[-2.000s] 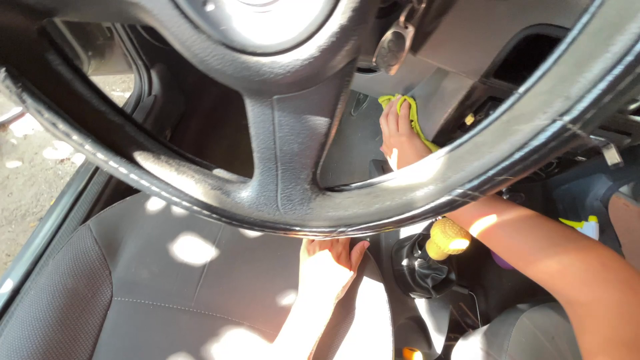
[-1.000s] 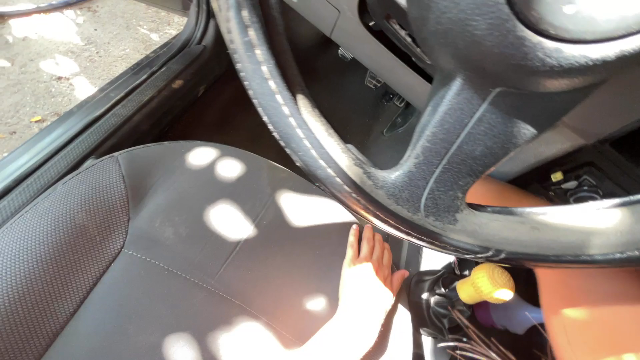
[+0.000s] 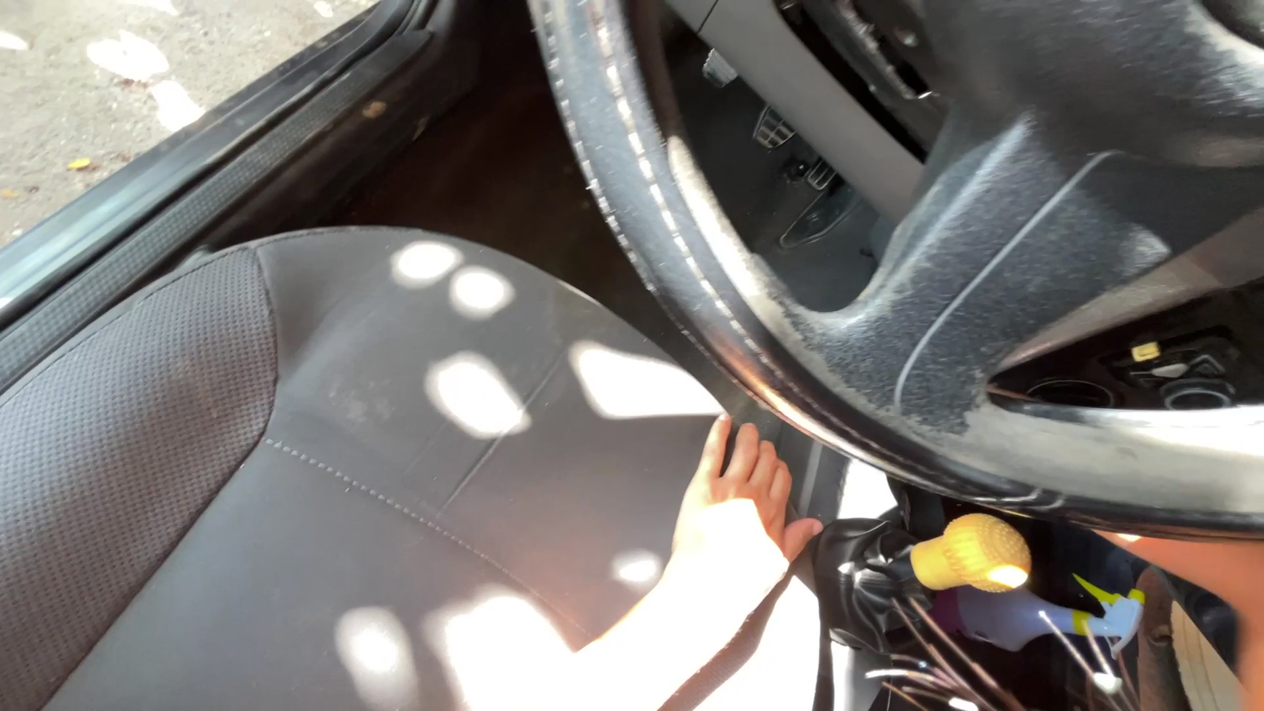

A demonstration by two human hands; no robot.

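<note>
My left hand (image 3: 746, 504) rests on the right front edge of the grey car seat (image 3: 395, 553), fingers spread and nothing in it. Just right of it stands a gear lever with a yellow knob (image 3: 973, 553) and a black boot. My right arm shows at the lower right under the steering wheel (image 3: 987, 286), but the right hand is hidden or out of the frame, and the cloth is not seen. A spray bottle (image 3: 1017, 617) with a yellow and white trigger head lies beyond the knob.
The steering wheel rim spans the upper right, close above the left hand. Pedals (image 3: 773, 128) show in the footwell through the wheel. A door sill (image 3: 197, 178) borders the seat at the upper left, with paved ground outside. Cup holders (image 3: 1197, 393) are at the right.
The view has swung toward the door side and seat. My right hand, earlier on the console with a yellow-green cloth, has left the view. The left hand stays at the seat edge.
</note>
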